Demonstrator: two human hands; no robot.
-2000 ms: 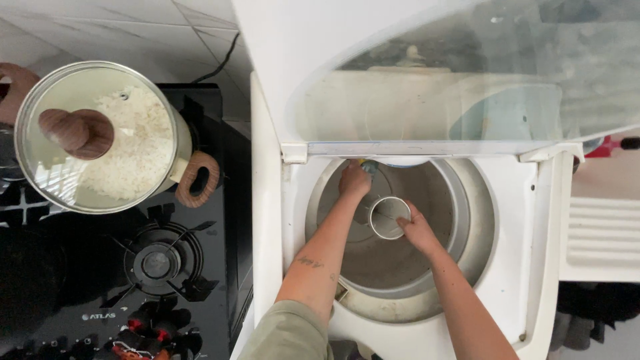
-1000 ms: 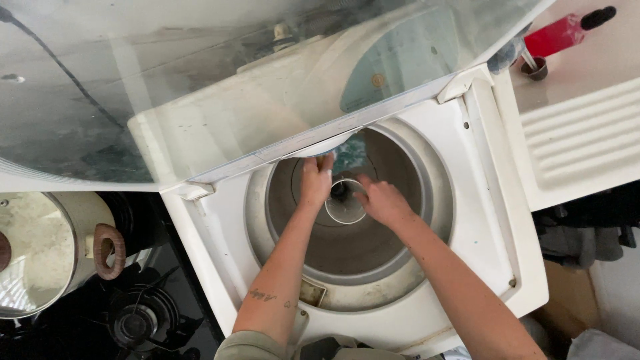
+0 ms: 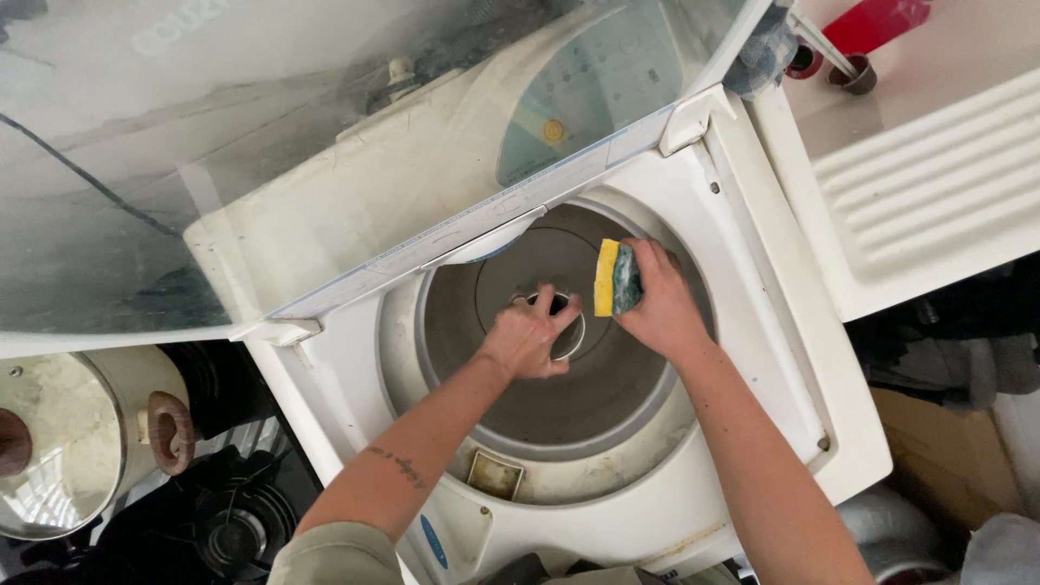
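Observation:
The top-loading washing machine (image 3: 780,325) stands with its see-through lid (image 3: 325,162) raised. Over its round drum (image 3: 536,414), my left hand (image 3: 532,329) is on the open rim of the central agitator tube (image 3: 575,337), fingers spread across the opening and partly hiding it. Right of the tube, my right hand (image 3: 658,296) holds a yellow and green scouring sponge (image 3: 605,278), green side toward the palm, with whitish foam or residue on the green face. The sponge touches neither the tube nor the drum wall.
A lidded pot (image 3: 122,414) sits on the black gas stove (image 3: 236,532) at lower left. To the right is a ribbed white laundry sink (image 3: 934,195), with a red object (image 3: 877,24) and a small dark cup (image 3: 853,75) at its back.
The sponge, near my left hand at the drum's back edge a second ago, is now in my right hand. My left hand has moved onto the tube rim. The view has turned and come closer.

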